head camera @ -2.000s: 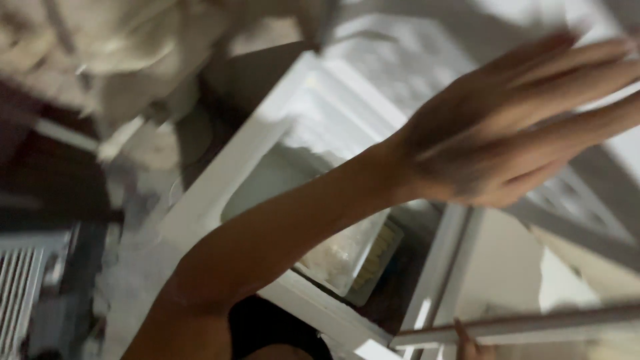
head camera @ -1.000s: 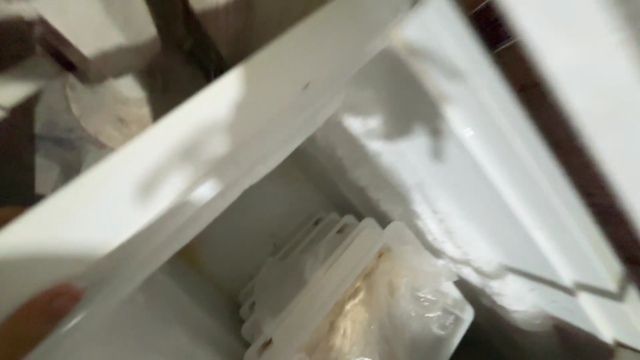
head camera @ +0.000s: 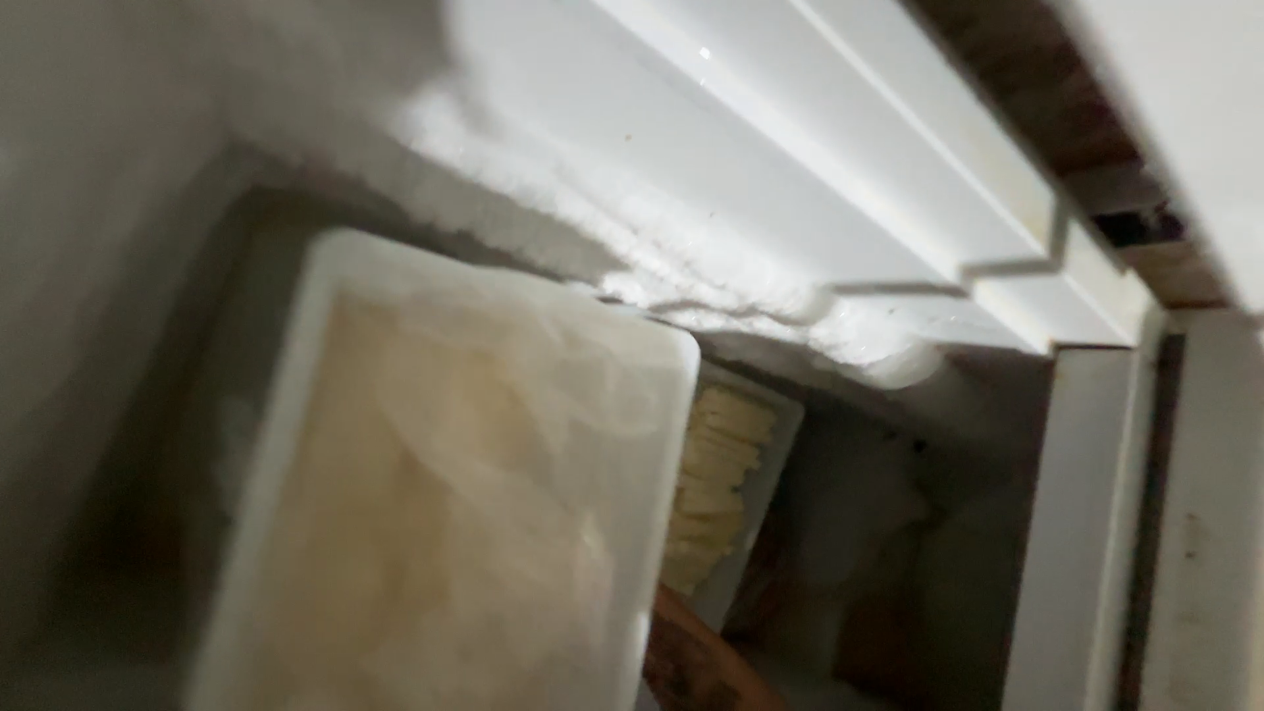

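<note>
A white plastic tub [head camera: 444, 474] with pale, beige contents under clear plastic film fills the lower left and centre, tilted and blurred. Just right of its side, low in the view, shows part of a hand, which looks like my right hand [head camera: 701, 657]. Its fingers are hidden behind the tub, so its hold cannot be made out. Beyond the tub and lower down lies another tray [head camera: 780, 434] with pale yellow strips of food [head camera: 716, 474]. My left hand is out of view.
These things are inside a chest freezer, whose white stepped inner wall [head camera: 750, 197] runs diagonally across the upper right. Thick frost [head camera: 691, 257] clings along it. The freezer's rim [head camera: 1076, 513] stands at the right, with dark depth beside the trays.
The view has come in much closer to the freezer's inside. The fingers seen at the left edge a second ago are gone from view. The film-covered tub now appears apart from the stacked ones.
</note>
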